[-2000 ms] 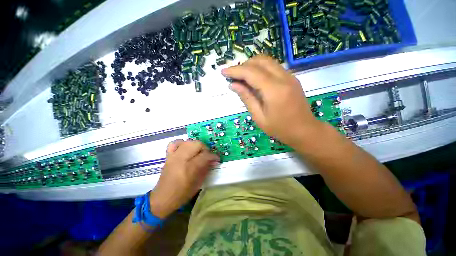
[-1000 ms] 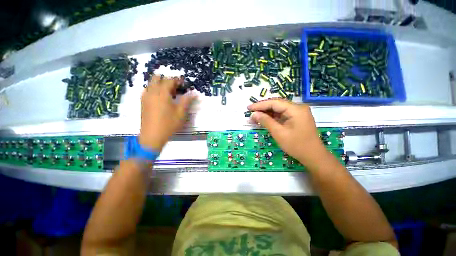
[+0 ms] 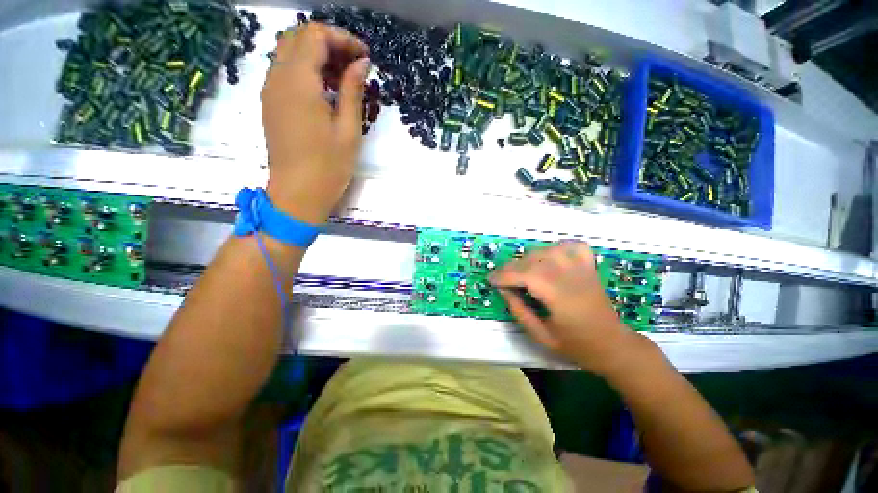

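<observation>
My bare left hand [image 3: 313, 120], with a blue wrist strap [image 3: 277, 223], is over the left part of the pile of small black parts [image 3: 409, 63]. Its fingers are bent down at the pile; whether they grip a part is hidden. My bare right hand [image 3: 570, 303] is over the green circuit board panel [image 3: 443, 274], thumb and fingertips close together at the board's middle. Something dark shows under its fingers, but I cannot tell if it is held. The panel carries small black, silver and reddish components and lies on the rails.
Green capacitors lie in a left pile [image 3: 135, 77] and a right pile [image 3: 539, 96]. A blue bin [image 3: 631, 144] at the right holds more. Another green panel [image 3: 72, 236] is on the rails at the left. A metal shaft [image 3: 736, 294] shows at the right.
My right hand has moved from the ledge, where it held a green capacitor, down to the panel. My left hand went from the panel to the black pile and stays there. The view has shifted.
</observation>
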